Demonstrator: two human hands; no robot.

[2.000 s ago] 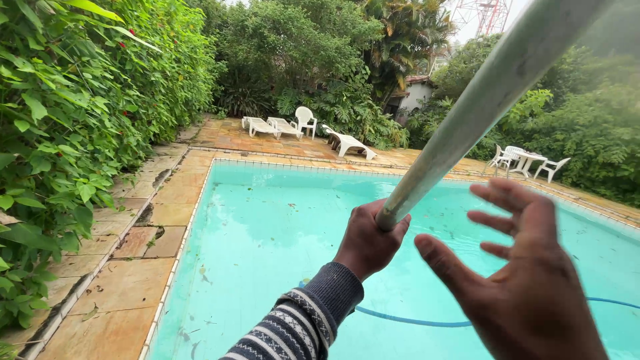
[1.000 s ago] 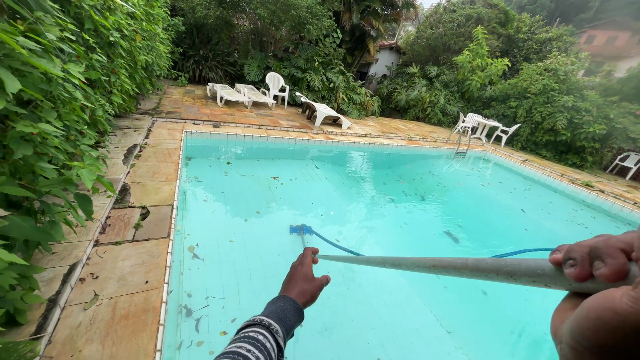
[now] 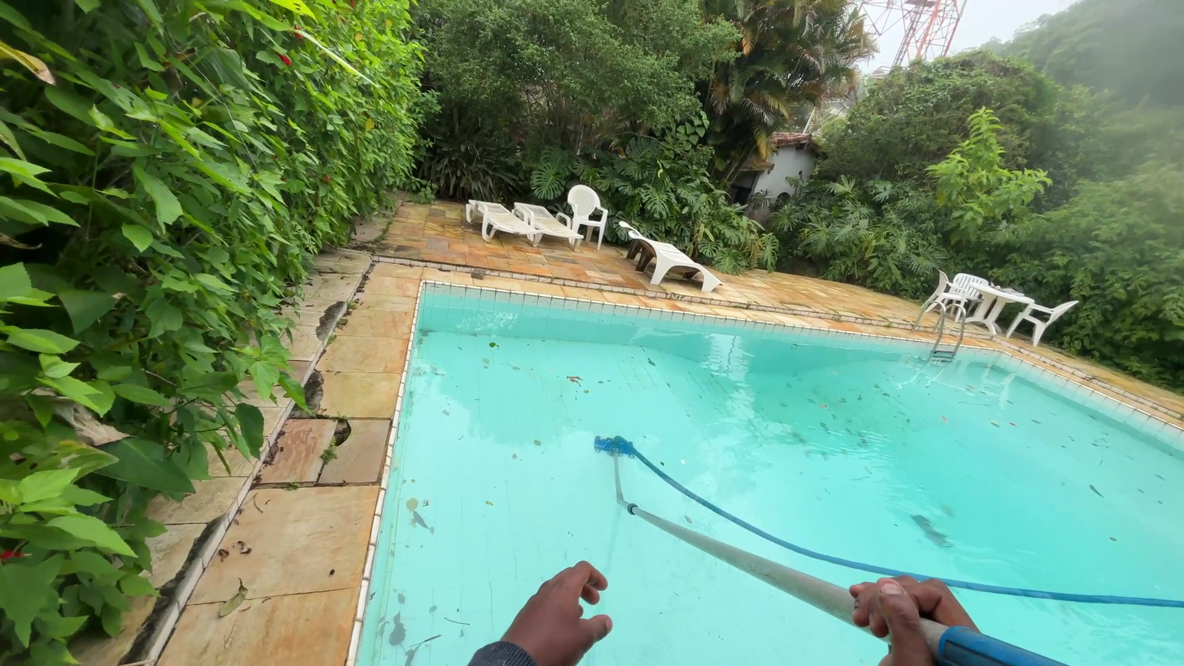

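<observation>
My right hand (image 3: pixel 911 615) grips a grey telescopic pole (image 3: pixel 749 562) near its blue handle (image 3: pixel 985 647), at the lower right. The pole slants away to the upper left, into the pool. At its far end a blue pool vacuum head (image 3: pixel 613 446) is under the water, with a blue hose (image 3: pixel 805 550) running from it to the right. My left hand (image 3: pixel 558 618) is off the pole, to its left above the water, with fingers apart and nothing in them.
Stone paving (image 3: pixel 287 541) with cracks runs between the pool and a leafy hedge (image 3: pixel 185 231) on the left. White loungers (image 3: pixel 671 259) stand beyond the far edge. A metal ladder (image 3: pixel 948 335) and a white table (image 3: pixel 994 298) with chairs are at the right. Leaves litter the pool.
My left hand, on the pole two seconds ago, is now off it. My right hand was open and off the pole then, and now grips it. The pole, raised across the view earlier, now slants down into the water.
</observation>
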